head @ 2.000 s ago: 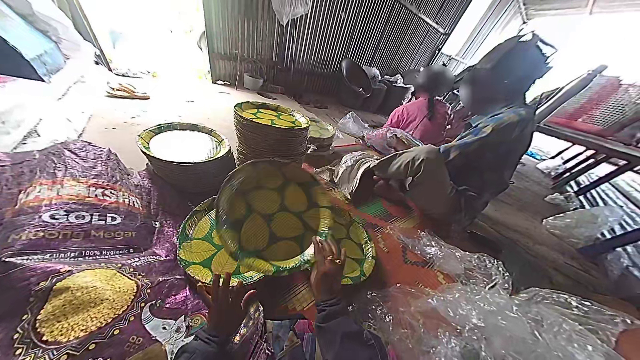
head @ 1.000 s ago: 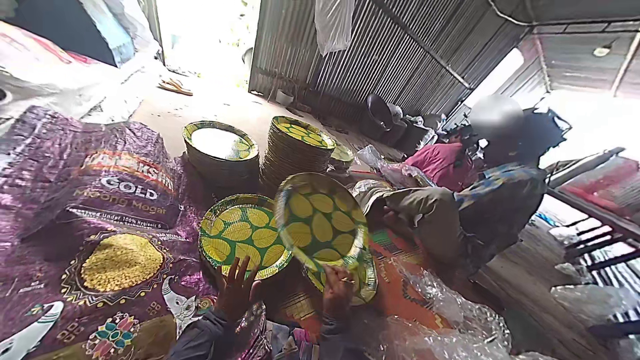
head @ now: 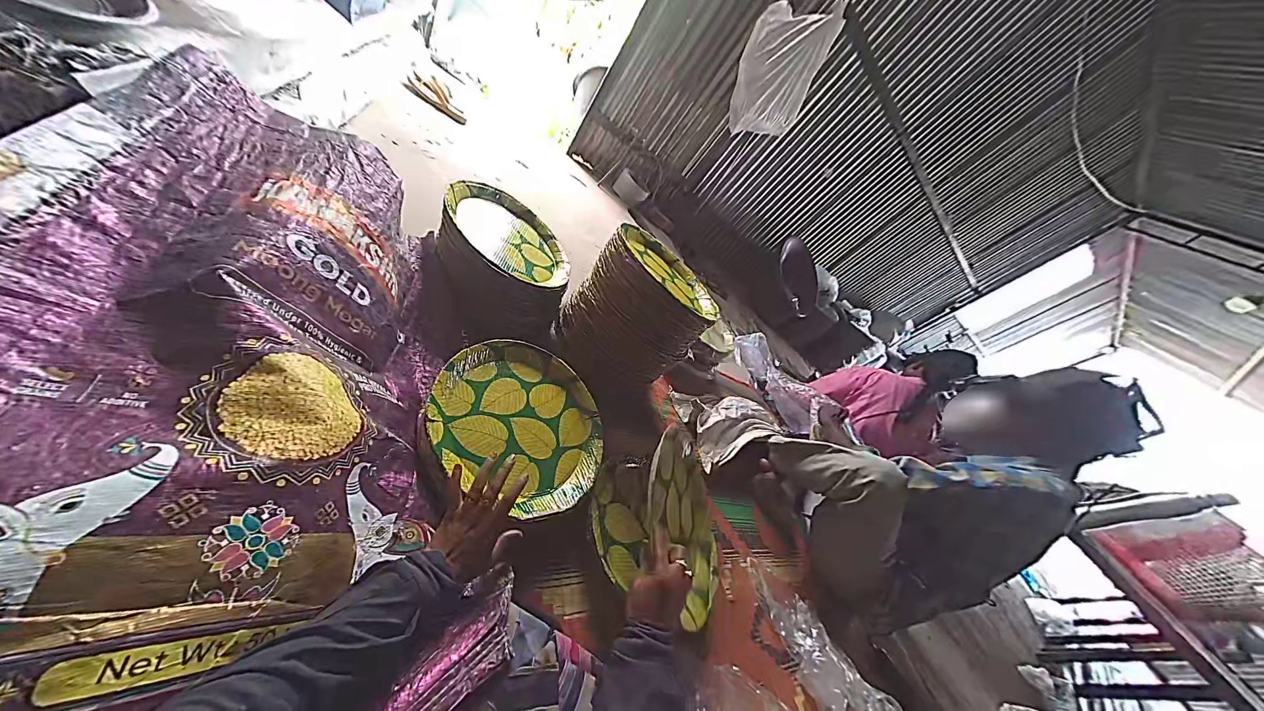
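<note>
A stack of round green plates with a yellow leaf print [head: 513, 425] stands at centre. My left hand [head: 479, 523] rests its spread fingers on that stack's near rim. My right hand [head: 660, 583] has hold of a tilted leaf-print plate [head: 676, 484], seen nearly edge-on. Just behind and below it lies another leaf-print plate [head: 617, 533]. Farther off are a tall stack of plates [head: 637, 306] and a stack with a whitish, shiny top [head: 499, 242]. Whether the tilted plate is a single one, I cannot tell.
A purple printed sack [head: 296, 227] spreads along the left. Two people sit at the right, one in a pink top [head: 879, 405], one in khaki trousers [head: 849, 494]. Clear plastic wrap [head: 810, 632] lies on the orange mat [head: 736, 632]. Corrugated metal walls [head: 889, 148] rise behind.
The plate by my right hand, broad face showing earlier, is now nearly edge-on and lower. My left hand now touches the left stack. The view has tilted strongly.
</note>
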